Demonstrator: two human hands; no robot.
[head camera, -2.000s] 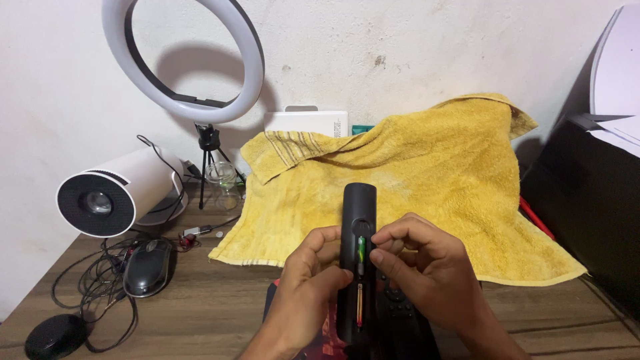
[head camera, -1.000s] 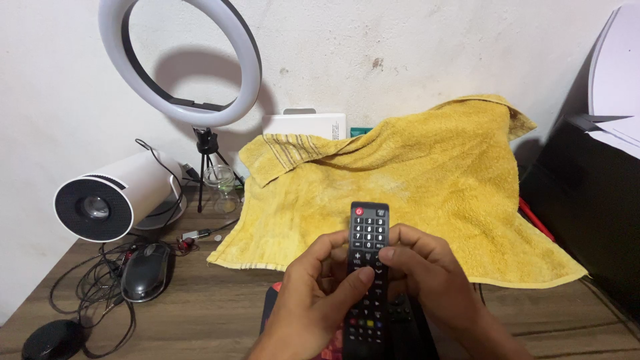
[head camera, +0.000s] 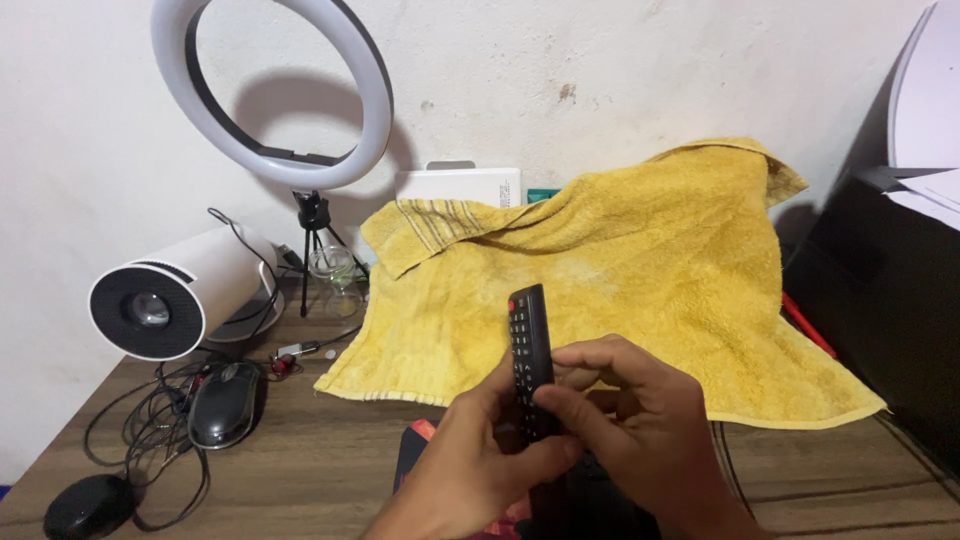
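A black remote control (head camera: 531, 352) stands tilted on edge between both hands, its button side turned toward the left and its side edge showing. My left hand (head camera: 495, 450) grips its lower part, thumb across the front. My right hand (head camera: 637, 420) touches its right side with thumb and fingertips. The back of the remote is hidden from view. Below the hands lie a dark object, partly covered by them, and a red and black patterned mat (head camera: 417, 442). Behind the remote, a yellow towel (head camera: 585, 300) is draped over something against the wall.
On the left are a white cylindrical projector (head camera: 195, 285), a ring light (head camera: 379, 97) on a small tripod, a clear glass or plastic vessel (head camera: 340, 281), a black mouse (head camera: 223, 405), tangled cables and a round black object (head camera: 90, 506). A black panel with papers (head camera: 930, 120) rises at right.
The remote showed its back, with batteries in an uncovered compartment, then its button side. Now it is turned partly edge-on, and my right hand has shifted to its side.
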